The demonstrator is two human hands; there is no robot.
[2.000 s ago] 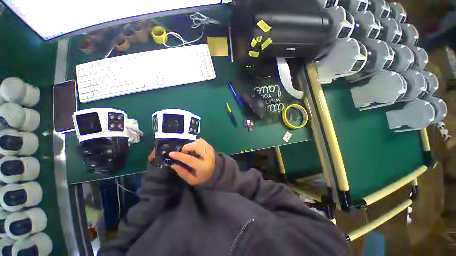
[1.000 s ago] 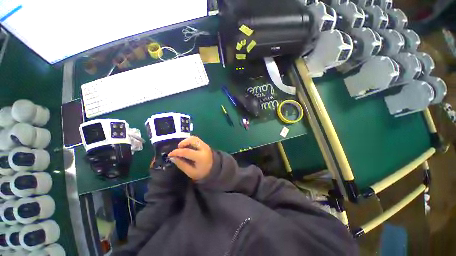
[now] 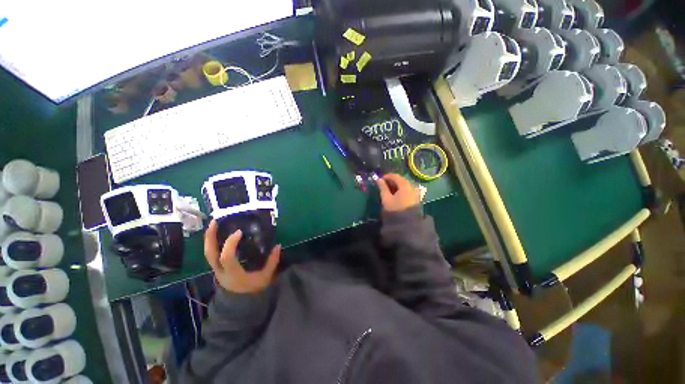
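A PTZ camera [image 3: 240, 196] with white upper housing and black ball head stands on the green bench in front of me. My left hand [image 3: 236, 259] holds it around the ball head, fingers spread on its left and lower side. A second PTZ camera [image 3: 143, 225] stands to its left, untouched. My right hand [image 3: 396, 193] is to the right, at the bench's front edge below the black mouse [image 3: 366, 154]. Its fingertips are at a small pinkish-white item [image 3: 365, 181]; whether they grip it cannot be told.
Keyboard [image 3: 203, 127] and bright monitor [image 3: 150, 34] lie beyond. Pens [image 3: 332, 171], a yellow tape roll [image 3: 428, 161] and a bulky black machine [image 3: 390, 45] are right. Grey-white cameras [image 3: 552, 103] stand in rows at right; white oval housings [image 3: 37, 285] at left. Phone [image 3: 93, 191] lies left.
My right hand has left the camera and moved right to the small item by the mouse. My left hand, mostly hidden before, now shows around the ball head. The view has shifted slightly.
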